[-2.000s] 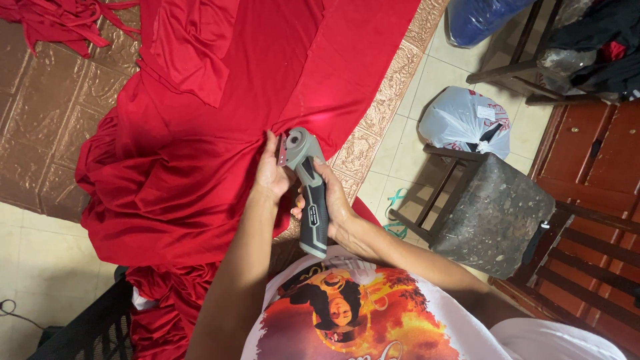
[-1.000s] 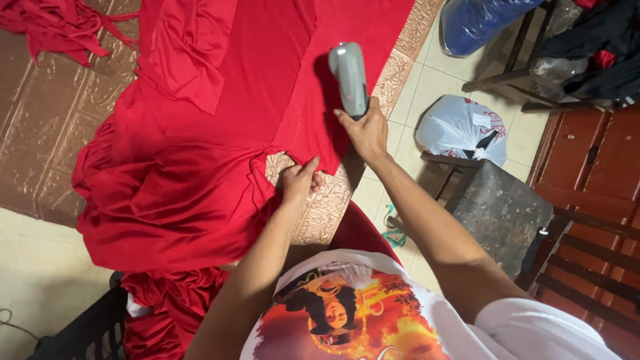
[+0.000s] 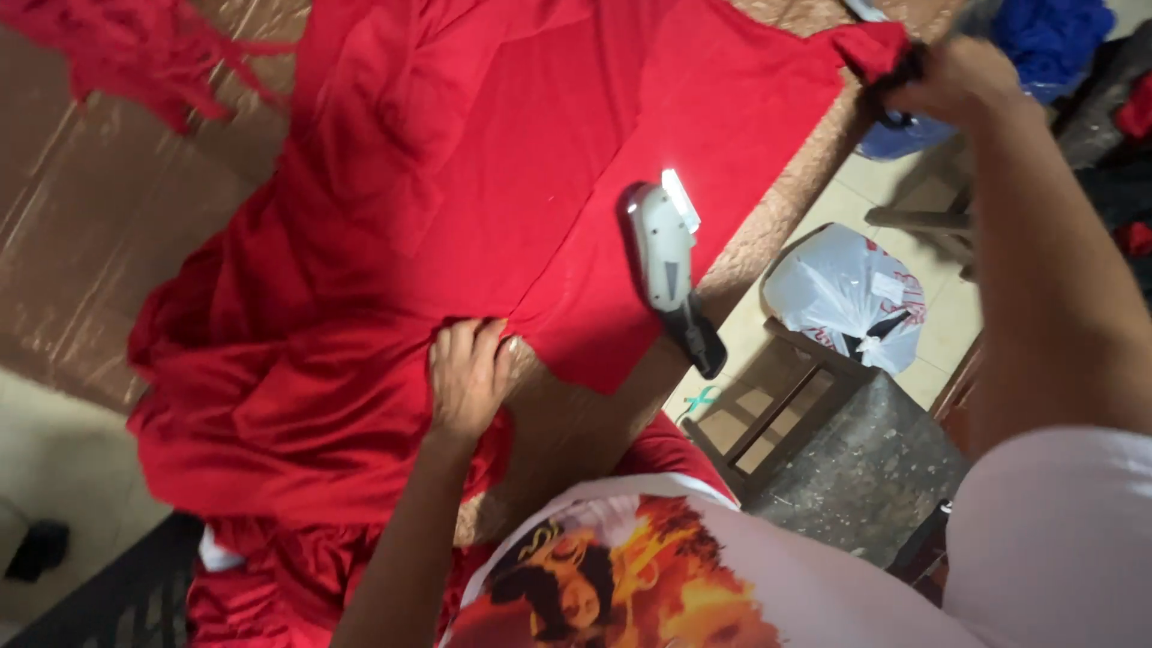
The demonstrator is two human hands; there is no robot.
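Red fabric [image 3: 504, 207] lies in folds and layers over a table with a brown embossed cover [image 3: 576, 423]. My left hand [image 3: 470, 369] rests on the fabric's near edge, fingers spread and pointing away from me. A grey and black handheld electric cutter [image 3: 663, 256] lies on the fabric, its black handle end over the table's right edge, touched by neither hand. At the upper right my right hand [image 3: 958, 85] is at a bunched red corner of cloth and a dark object with a looped part, blurred; whether it grips either is unclear.
Red fabric strips [image 3: 162, 54] lie at the table's upper left. Right of the table are a tied white plastic bag [image 3: 841, 292], a worn dark chair [image 3: 864, 468] and a blue bundle [image 3: 1048, 40]. A black crate [image 3: 117, 585] holding red cloth stands at the lower left.
The cutter was in my right hand and now lies on the fabric. My right hand has moved away to the table's far right. My left hand has shifted onto the fabric edge.
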